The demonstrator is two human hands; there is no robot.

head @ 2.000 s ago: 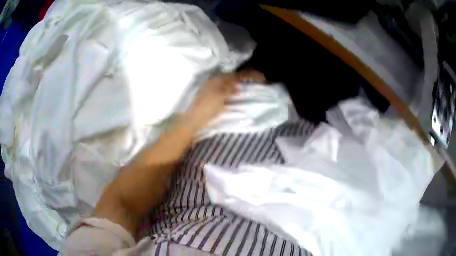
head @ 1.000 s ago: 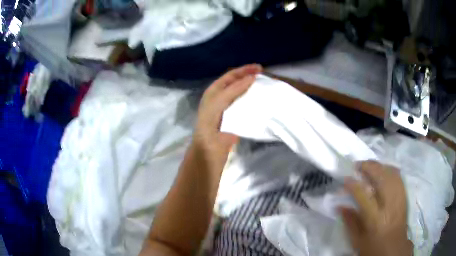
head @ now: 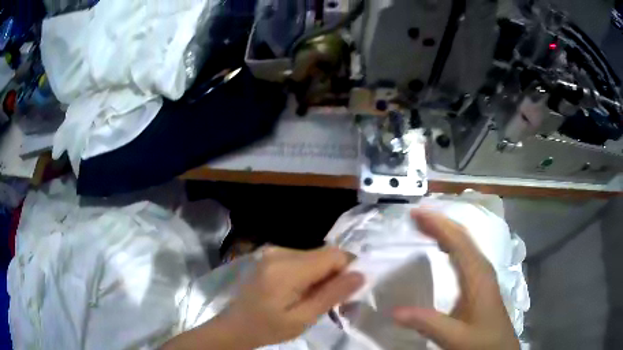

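A white garment (head: 393,256) is held up low in the centre, just below the sewing machine's silver feed plate (head: 394,183). My left hand (head: 294,290) is closed on its left part, fingers pinched together. My right hand (head: 464,287) is at its right side, thumb and fingers spread apart; it is blurred, and whether it grips the cloth cannot be told. A dark item, perhaps a blade, shows partly beside my left hand.
A white garment pile (head: 116,266) lies at the left. A second white stack (head: 130,55) rests on dark cloth (head: 177,137) on the table. The grey machine head (head: 410,48) stands behind the plate; a side mechanism (head: 546,89) with a red light is to its right. The table has a brown edge (head: 287,179).
The view has swung right towards the machine. Both hands have come closer together in front of the plate with the white cloth, which was stretched between them before. My right hand's fingers are now spread.
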